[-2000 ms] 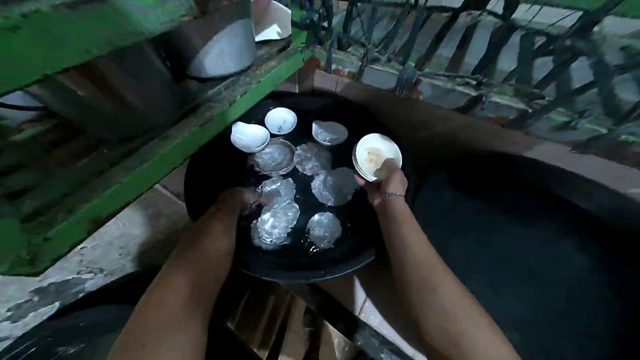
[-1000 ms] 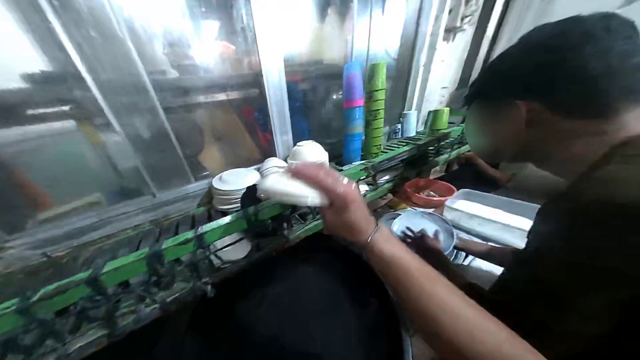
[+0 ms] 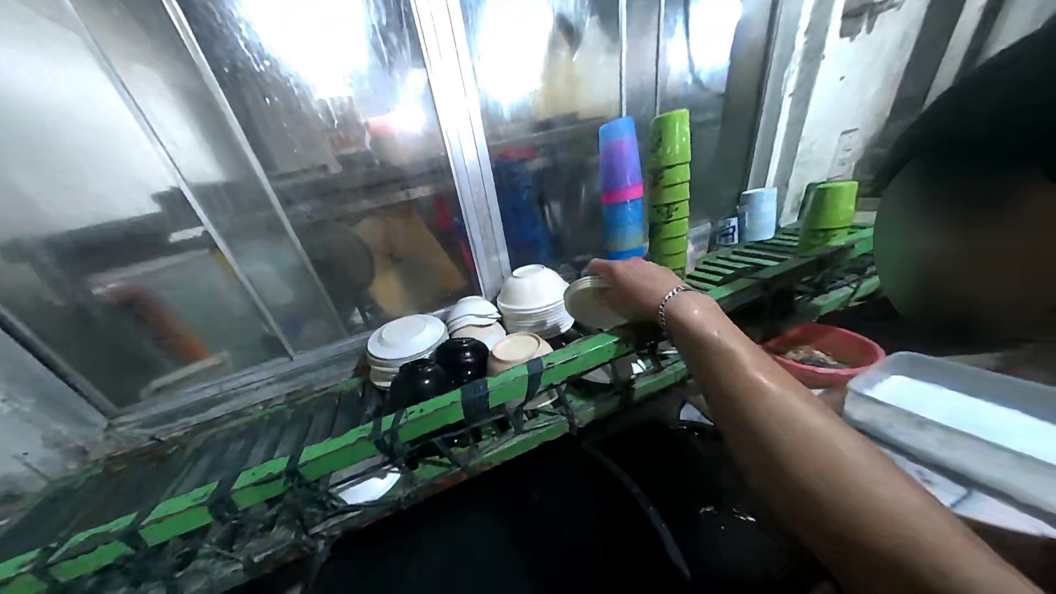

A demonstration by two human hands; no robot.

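My right hand (image 3: 634,289), with a chain bracelet at the wrist, grips small white dishes (image 3: 587,304) at the green slatted rack (image 3: 412,417). Just left of them, a stack of upturned white bowls (image 3: 535,299) stands on the rack. Farther left are a stack of white plates (image 3: 407,340), smaller white bowls (image 3: 473,312), black bowls (image 3: 461,360) and an upturned beige bowl (image 3: 516,351). Behind my hand rise a stack of blue, purple and pink cups (image 3: 621,190) and a stack of green cups (image 3: 670,190). My left hand is out of view.
A person's head (image 3: 973,165) is close at the right. Below it are a red basin (image 3: 825,351) and a translucent plastic tub (image 3: 957,421). A large black tub (image 3: 511,520) lies under the rack's edge. Glass panels with metal frames (image 3: 466,148) stand behind the rack.
My right hand has carried the white dishes from over the black tub of water to the rack, then farther right past the bowl stack. The view has swung up to the rack; my left hand has left it.
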